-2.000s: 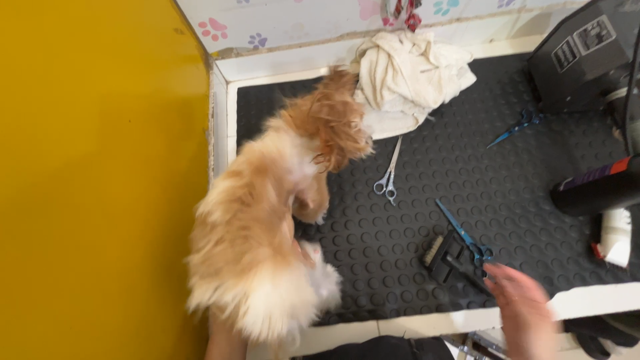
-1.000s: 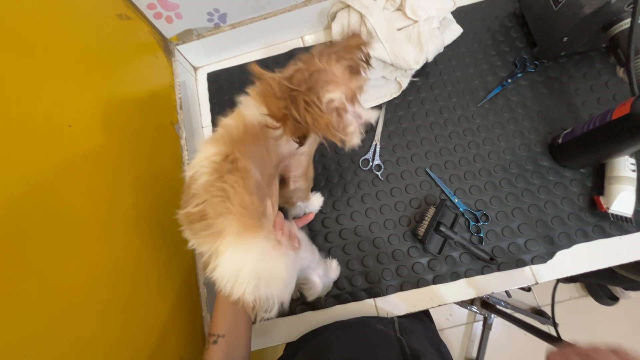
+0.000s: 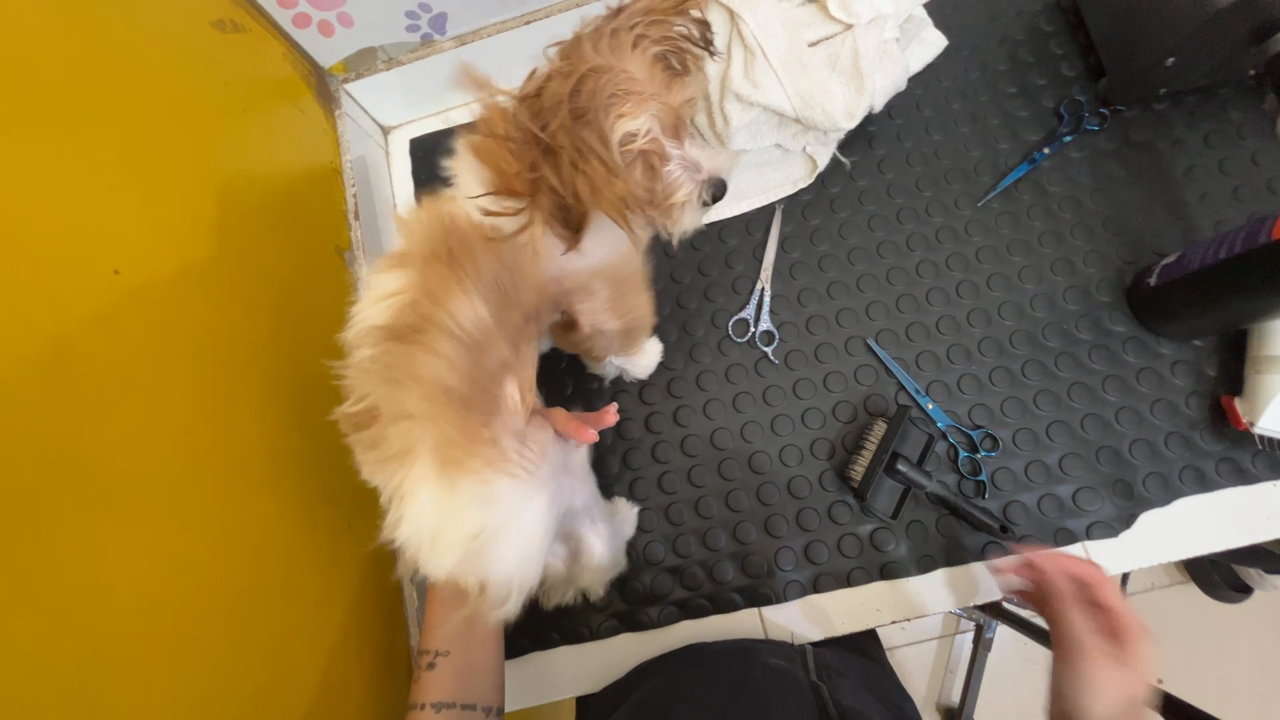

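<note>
A tan and white long-haired dog [image 3: 450, 350] stands on the black studded rubber mat [image 3: 700, 540] at the left, its head turned right. My left arm passes behind and under its rear, and the fingers of my left hand [image 3: 582, 423] show beneath its belly; the palm is hidden. My right hand [image 3: 1085, 620], blurred, hangs over the table's front edge near the handle of a black slicker-type brush [image 3: 893, 465], not touching it. Beside the brush lie blue scissors [image 3: 935, 412]. Silver scissors [image 3: 766, 290] lie near the dog's muzzle.
A cream towel [image 3: 800, 90] is bunched by the back wall. Another pair of blue scissors [image 3: 1040, 155] lies at the back right. A black bottle [image 3: 1210, 280], white clippers [image 3: 1262, 380] and a dark machine [image 3: 1180, 45] stand at the right. A yellow wall [image 3: 150, 350] borders the left.
My right hand was near the brush and blue scissors, then dropped to the bottom right corner, and is now back near the brush handle. The dog's head has lifted and the view has come closer.
</note>
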